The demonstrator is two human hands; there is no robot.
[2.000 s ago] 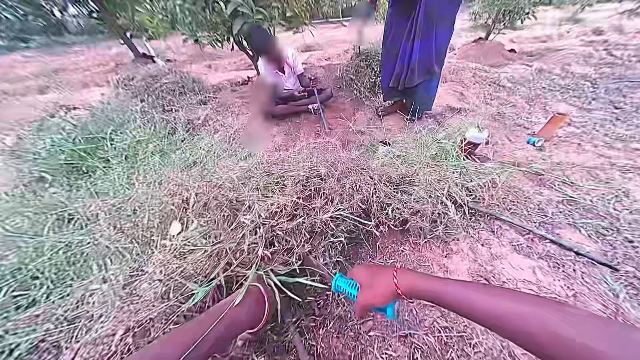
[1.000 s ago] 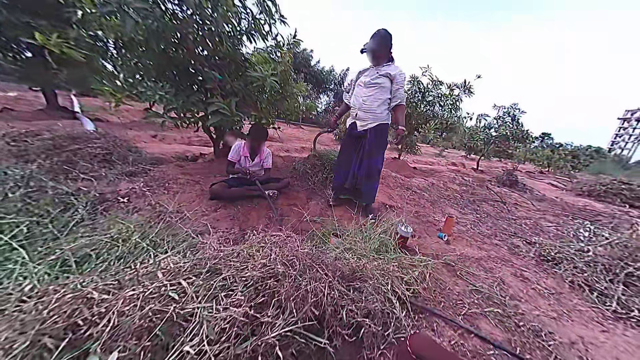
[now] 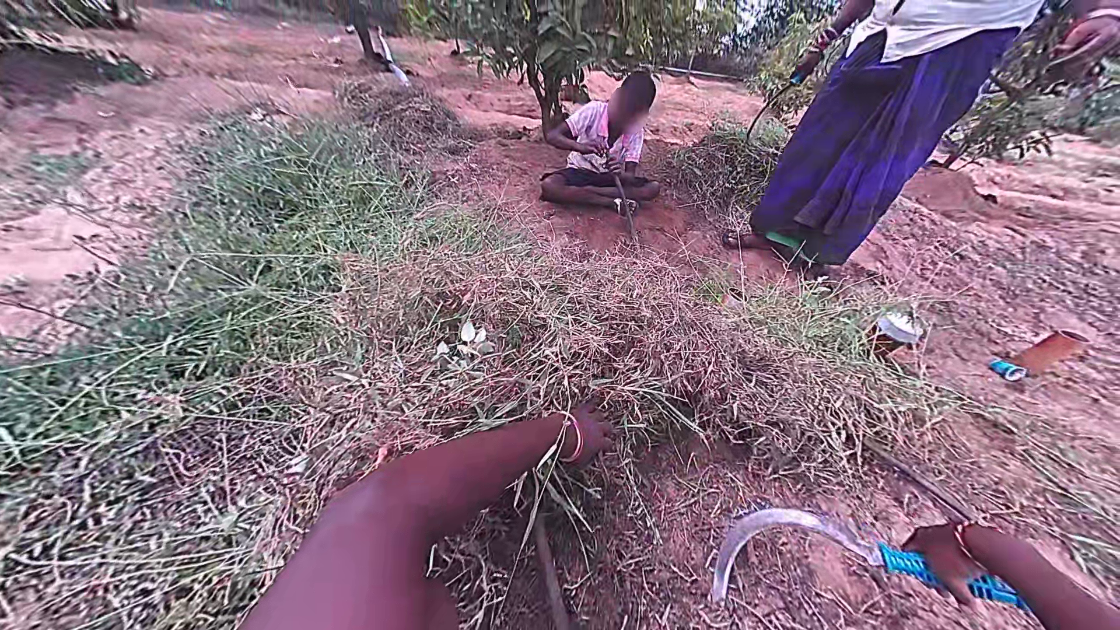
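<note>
My left hand (image 3: pixel 591 435) reaches into the near edge of a heap of dry and green grass (image 3: pixel 630 341); its fingers are partly hidden among the stems, so its grip is unclear. At the lower right my right hand (image 3: pixel 947 556) is closed around the blue handle of a sickle (image 3: pixel 787 518). The curved metal blade points left, over bare reddish soil and away from the grass heap.
A person (image 3: pixel 604 149) sits cross-legged beyond the heap, holding a thin rod. Another person in a purple wrap (image 3: pixel 875 140) stands at the right. A can (image 3: pixel 897 331), a brown cylinder (image 3: pixel 1050 352) and a dark hose (image 3: pixel 923 490) lie at the right.
The sickle, held near my left hand two seconds ago, is now farther right with its blade in sight. My left hand has moved onto the grass heap. The view tipped up and back down.
</note>
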